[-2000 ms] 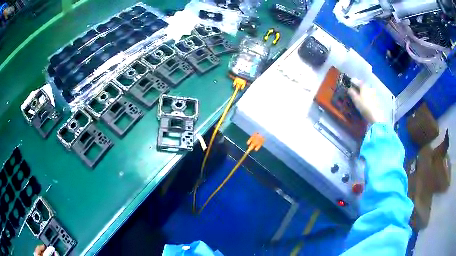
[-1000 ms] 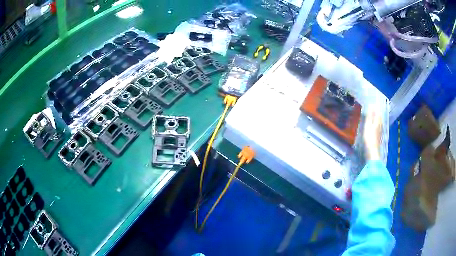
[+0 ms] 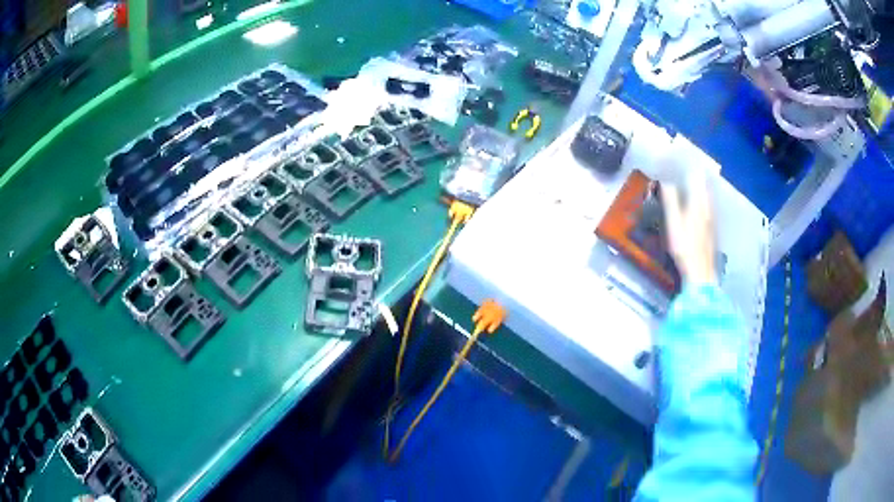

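Observation:
My right hand (image 3: 691, 235), blurred, reaches over the orange-brown press fixture (image 3: 627, 224) on the white machine top. It covers much of a dark part in the fixture; whether the fingers grip it is unclear. Only a sliver of my left hand (image 3: 94, 498) shows at the bottom left edge, by the lower end of a dark grey housing (image 3: 90, 446). Its fingers are cut off. Another housing (image 3: 341, 284) lies alone near the bench's front edge. A slanting row of housings (image 3: 235, 257) lies behind it.
A glossy pad sheet stack (image 3: 196, 147) lies beyond the row. Black adhesive pads (image 3: 44, 377) lie at left. Orange cables (image 3: 417, 304) hang between the bench and the white machine (image 3: 549, 235). A black block (image 3: 600, 142) sits on the machine. Cardboard (image 3: 833, 392) is at right.
My right hand has moved from the machine's right side back over the fixture and covers the part there. The sleeve now hides the red button. The bench housings keep their arrangement.

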